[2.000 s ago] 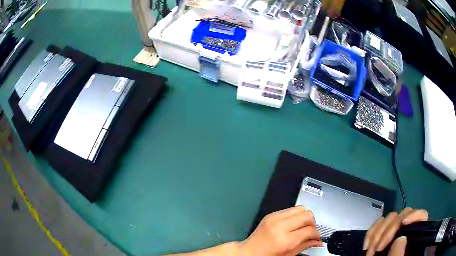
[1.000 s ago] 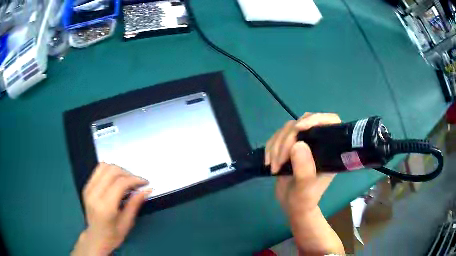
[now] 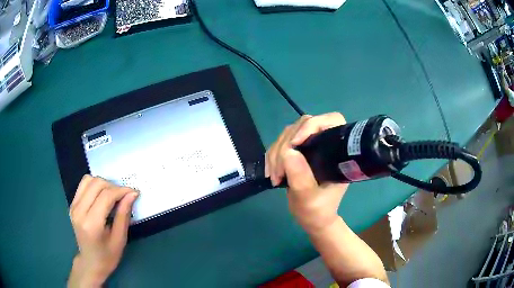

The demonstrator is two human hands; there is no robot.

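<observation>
The laptop [image 3: 163, 152] lies with its silver bottom cover up on the black foam mat [image 3: 146, 93]; dark rubber feet show near its corners. My right hand [image 3: 307, 163] is closed around the black electric screwdriver [image 3: 355, 149], which is tilted with its tip end at the cover's right front corner. The bit itself is too small to tell. My left hand [image 3: 98, 216] rests at the cover's left front part, thumb and index finger pinched together near the surface; whether a screw is between them cannot be told.
A screw tray [image 3: 152, 16] stands at the back, beside a tub of screws [image 3: 82, 31] and a blue bin [image 3: 73, 10]. A white foam stack [image 3: 298, 4] is at the top edge. The screwdriver's cable [image 3: 248, 59] crosses the green bench. A cardboard box [image 3: 414, 228] is at lower right.
The view has swung right from the trays to the laptop, then shifted slightly. The screwdriver has gone from beside my left hand to the cover's right front corner. My left fingers have moved slightly along the cover.
</observation>
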